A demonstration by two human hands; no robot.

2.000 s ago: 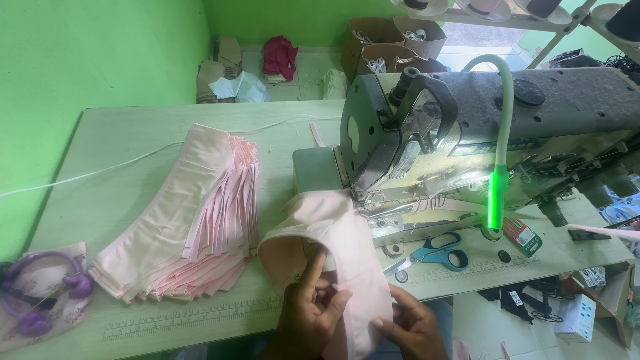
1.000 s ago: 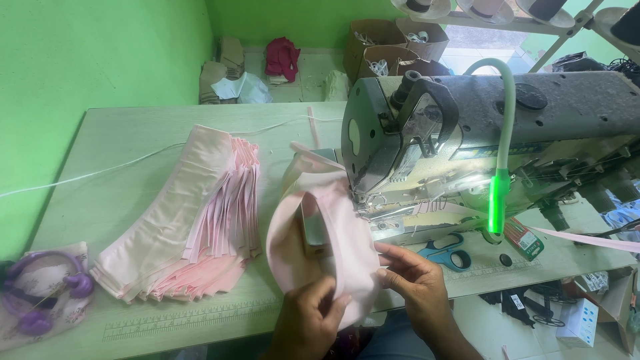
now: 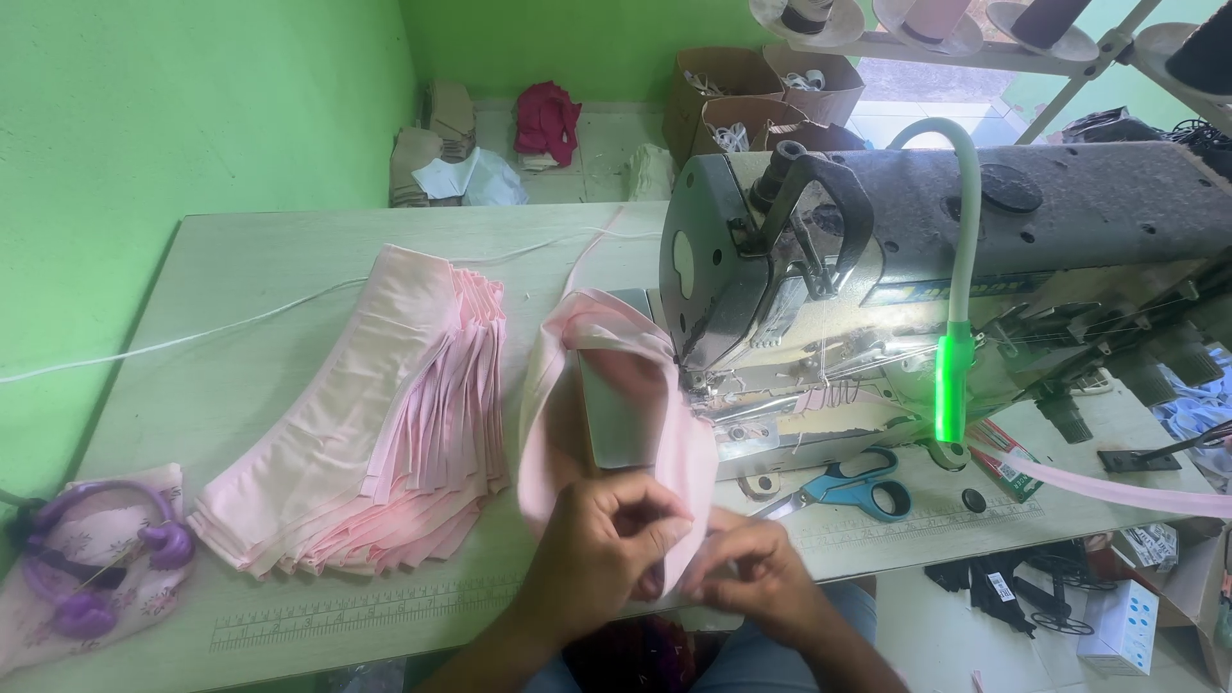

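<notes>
A looped pale pink fabric band (image 3: 553,404) lies around the free arm of an industrial sewing machine (image 3: 914,212), its right side at the needle area. My left hand (image 3: 602,549) pinches the front edge of the band between thumb and fingers. My right hand (image 3: 751,568), slightly blurred, is at the band's lower right edge; its exact hold cannot be made out. Left of the band lies a fanned stack of pink fabric pieces (image 3: 337,414). A pink strip (image 3: 1097,486) runs in from the right towards the machine.
Blue-handled scissors (image 3: 871,491) lie on the table (image 3: 241,260) right of my hands, near a small black disc (image 3: 973,500). Purple headphones (image 3: 82,568) rest on patterned cloth at the left. A green-lit lamp (image 3: 953,385) hangs before the machine. Cardboard boxes (image 3: 717,87) stand behind.
The pink band has turned and opened wider around the machine's arm, and a pink strip now trails behind it. Both hands have shifted along its front edge and come closer together since a second ago.
</notes>
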